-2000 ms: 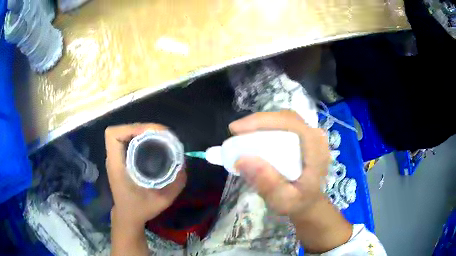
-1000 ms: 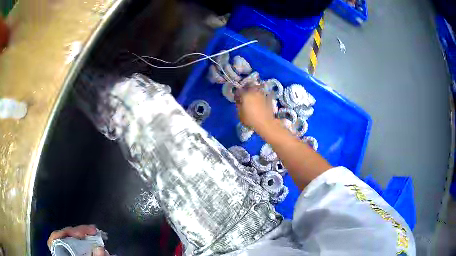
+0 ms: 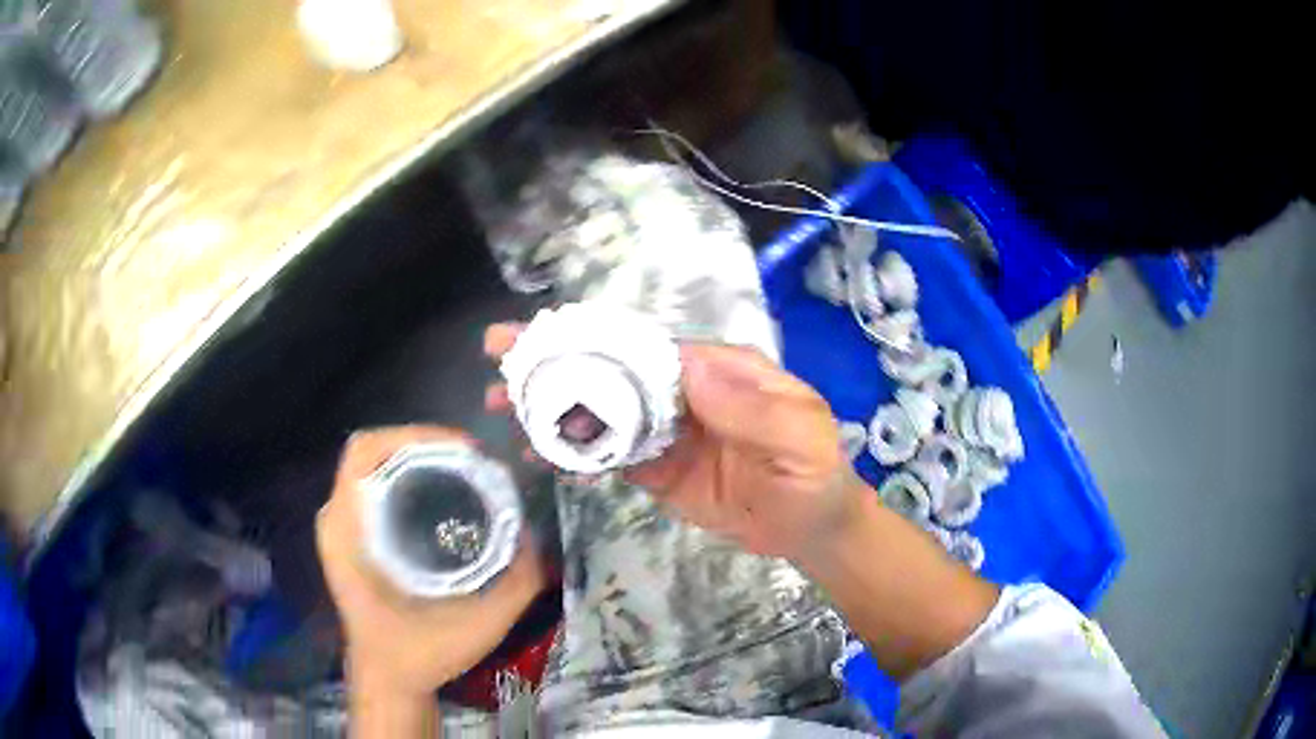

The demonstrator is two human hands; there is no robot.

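My left hand (image 3: pixel 419 621) holds a pale grey-white hollow body (image 3: pixel 491 498) above my lap, its round open end facing me. Something small and speckled shows inside the dark bore. My right hand (image 3: pixel 758 448) holds a white ring piece (image 3: pixel 599 383) with a scalloped edge and a centre hole, up and to the right of the body. The two parts are apart. More ring pieces (image 3: pixel 904 427) lie in the blue tub (image 3: pixel 1061 505) at my right side.
The tan bench (image 3: pixel 217 231) curves across the upper left, with a white object (image 3: pixel 349 32) on it and ribbed grey-white bodies (image 3: pixel 72 72) at the corner. White string (image 3: pixel 808 202) trails over the tub. Dark clothing fills the upper right.
My right hand held the glue bottle, then reached into the tub; now it has a ring piece beside the body. The bottle is out of my hand. My left hand still holds the body.
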